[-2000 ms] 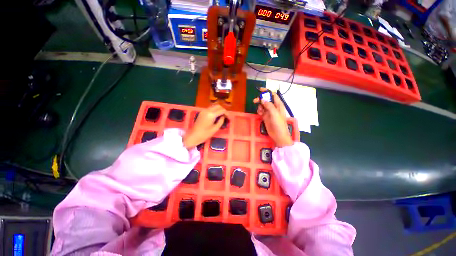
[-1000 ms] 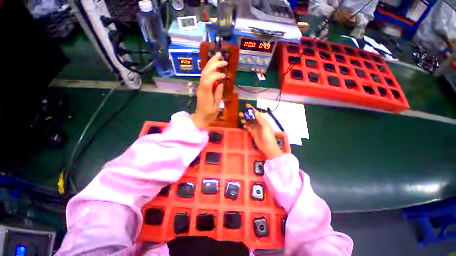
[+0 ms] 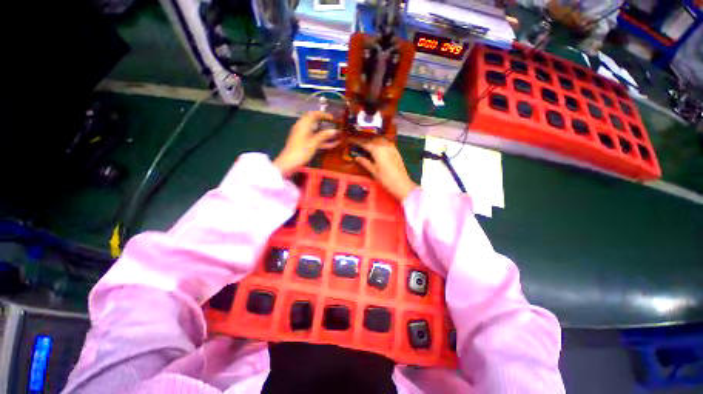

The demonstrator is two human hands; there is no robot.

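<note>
The orange-brown test fixture (image 3: 356, 77) stands behind the near red tray (image 3: 383, 234). A pale block (image 3: 368, 120) shows low on its upright. My left hand (image 3: 310, 141) is at the fixture's left side, fingers curled toward its base; what they touch is unclear. My right hand (image 3: 383, 163) reaches to the front of the base, its fingertips by a small dark thing (image 3: 358, 151), blurred; I cannot tell whether it is gripped. The near tray holds several black smartwatch bodies (image 3: 337, 317), most dark side up; some on the right show a pale ring (image 3: 418, 282).
Behind the fixture are a power supply (image 3: 437, 58) with red digits and a blue-edged box (image 3: 317, 68). White paper with a dark pen lies right (image 3: 484, 173). A second full red tray (image 3: 566, 108) is behind right. Cables run at left. A grey instrument is lower left (image 3: 23, 346).
My left hand has come down from the clamp handle area to the fixture's left side. My right hand has moved left from beside the paper, with its watch body, to the fixture base.
</note>
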